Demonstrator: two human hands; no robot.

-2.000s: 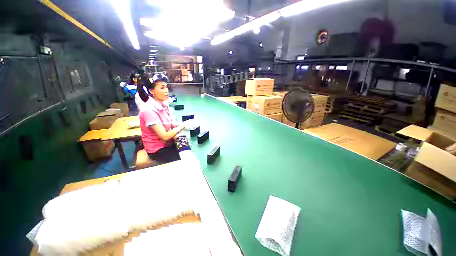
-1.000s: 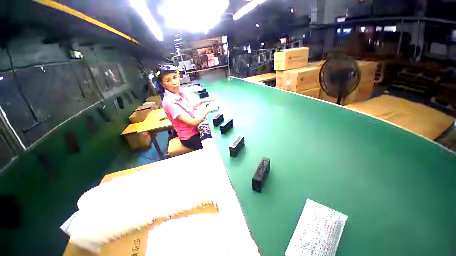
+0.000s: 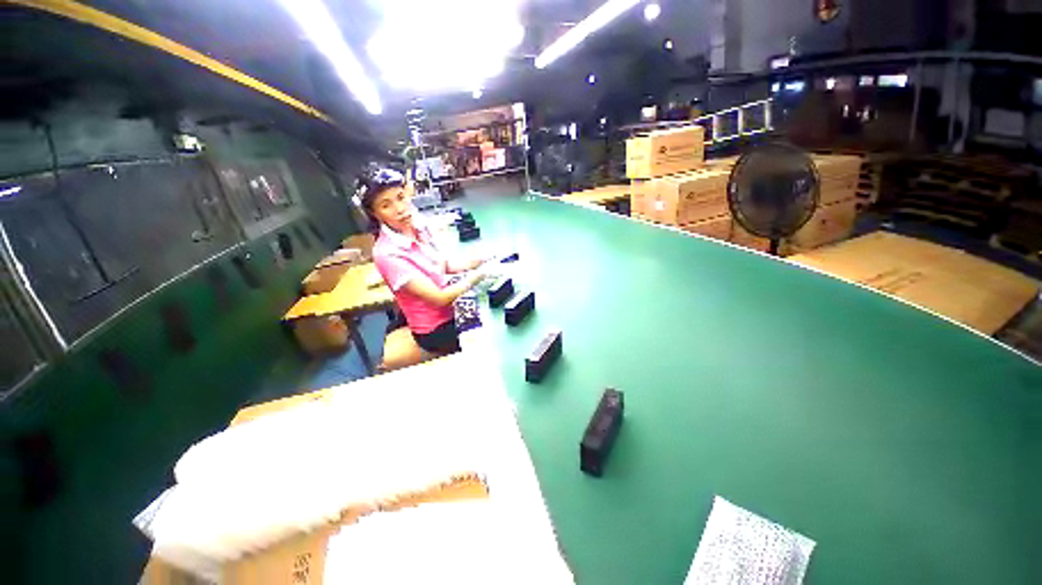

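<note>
Neither of my hands is in the picture. A black unit [image 3: 602, 432] stands on the green belt [image 3: 731, 377] nearest to me, with several more black units in a row behind it. A whitish dotted bubble bag [image 3: 751, 549] lies on the belt at the bottom edge, partly cut off. A stack of empty bubble bags [image 3: 331, 457], bright and overexposed, covers the side table at the lower left. Brown cardboard [image 3: 286, 560] with print shows under the bags.
A person in a pink shirt [image 3: 417, 280] sits at the left side of the belt, hands over it near a black unit. Beyond the belt's right edge are a floor fan [image 3: 774, 189], stacked cartons [image 3: 682, 197] and flat cardboard [image 3: 914, 274]. A wooden-coloured table [image 3: 341, 299] stands behind the person.
The view has turned left since the earliest frame. In the last second, the near black units and the bubble bag have shifted lower in the picture. The second bag and open carton have left view.
</note>
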